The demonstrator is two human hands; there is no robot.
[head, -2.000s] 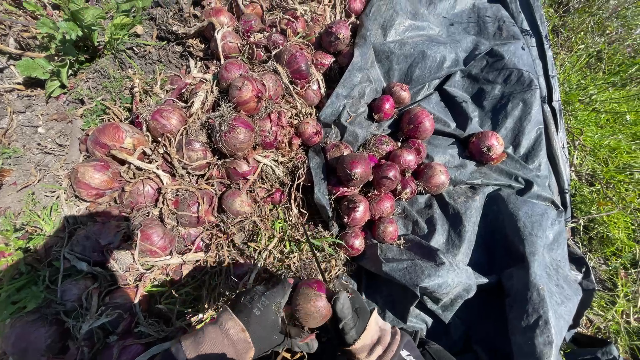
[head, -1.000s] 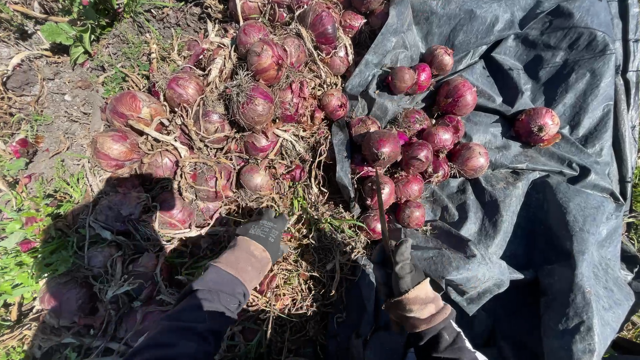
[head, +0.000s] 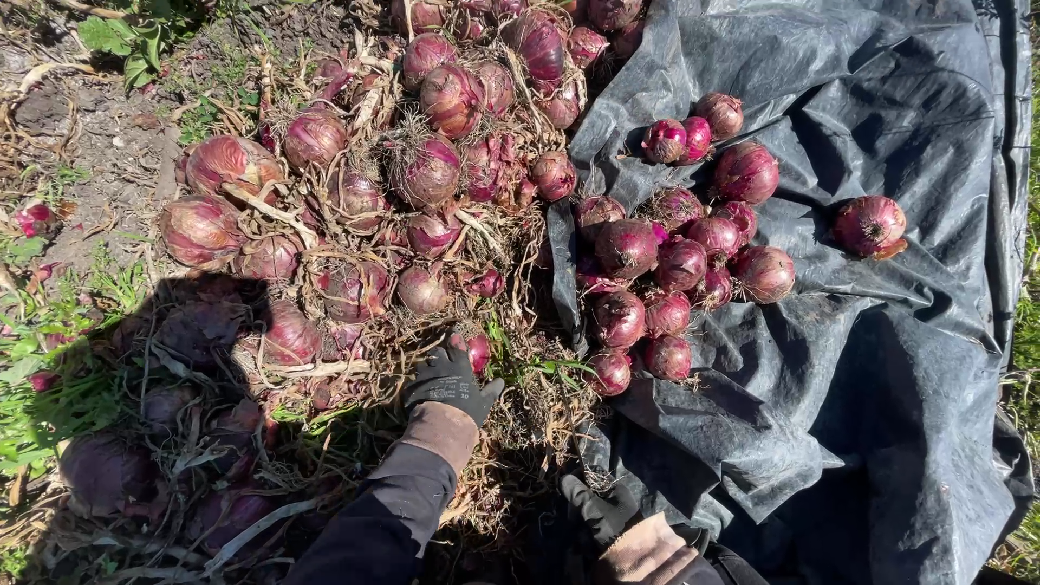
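Note:
My left hand (head: 453, 382), in a dark glove, reaches into dry onion tops at the centre. Its fingers touch a small red onion (head: 478, 353); whether they grip it is unclear. Low and to the right, my right hand (head: 601, 508), also gloved, lies partly in shadow by the sheet's edge; what it holds is hidden. A large heap of red onions (head: 426, 171) with dry leaves and roots covers the ground at left and centre. Several trimmed red onions (head: 681, 262) cluster on a dark plastic sheet (head: 886, 382), and a single onion (head: 869, 226) sits apart to their right.
Bare soil (head: 122, 183) and a leafy green plant (head: 142, 41) are at the upper left. More onions (head: 110, 475) lie in my shadow at the lower left. Grass (head: 1025, 357) borders the wrinkled sheet's right side.
Two seconds ago both hands were together around an onion. They have since parted. The thin, dark tool that rose from my right hand a second ago is no longer discernible, and that hand is lower.

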